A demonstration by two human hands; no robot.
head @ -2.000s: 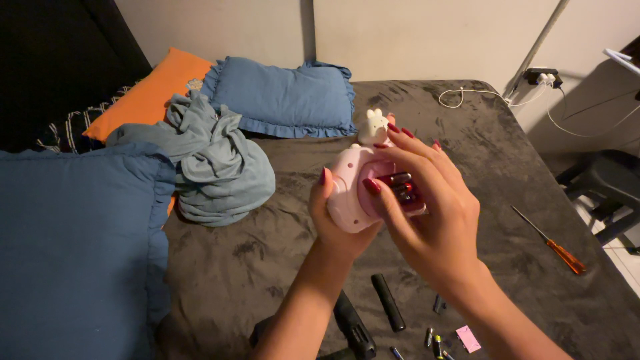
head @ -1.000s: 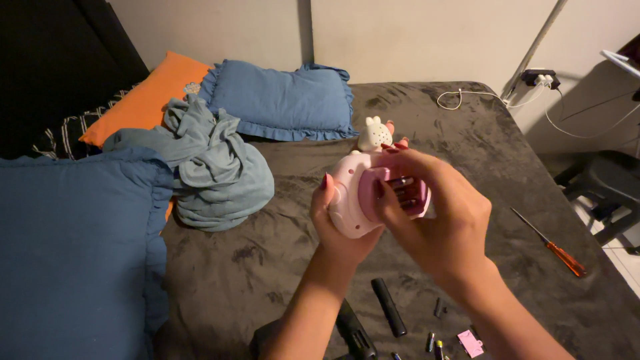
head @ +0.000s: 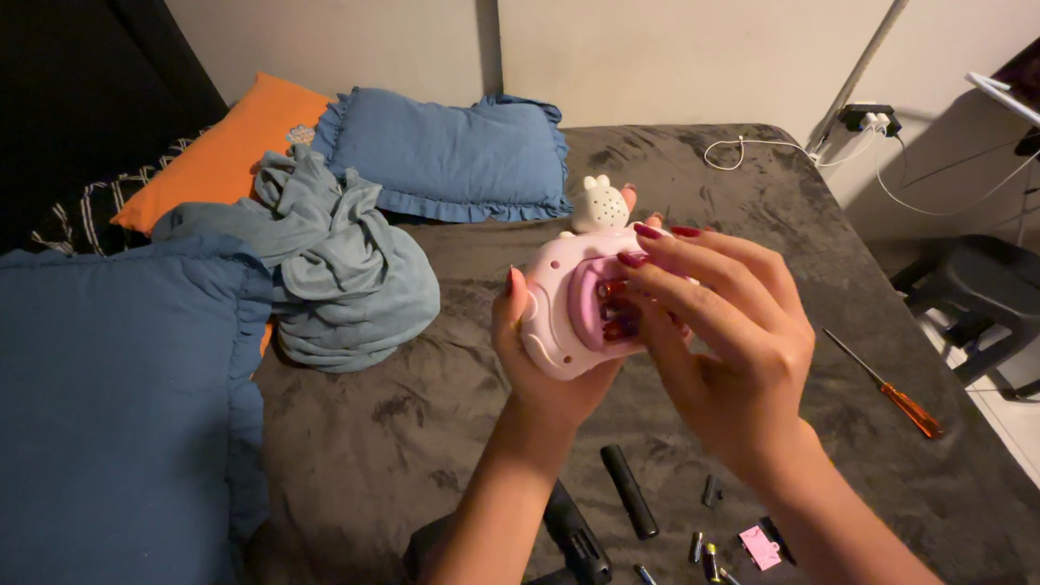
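My left hand [head: 544,374] holds a pink and white plastic toy [head: 548,301] from beneath, its thumb along the left edge. A white rabbit-eared part with small holes [head: 601,207] sticks up at the toy's far end. In the toy's back, an open battery compartment [head: 587,305] shows red-looking batteries [head: 613,291]. My right hand [head: 731,341] is over that compartment, fingertips at its upper rim and thumb inside; whether it grips a battery is hidden. Loose batteries [head: 712,562] and a pink plastic cover [head: 760,547] lie on the bed near my right forearm.
An orange-handled screwdriver [head: 910,410] lies at the right of the grey bedspread [head: 390,439]. Black plastic pieces [head: 630,491] lie near the bottom. Blue pillows [head: 455,158], an orange pillow [head: 236,150] and a grey-blue cloth [head: 349,284] are at left. A black stool [head: 975,301] stands beyond the bed.
My right hand's fingers have shifted over the battery compartment, and its thumb now reaches in. My left hand still holds the toy.
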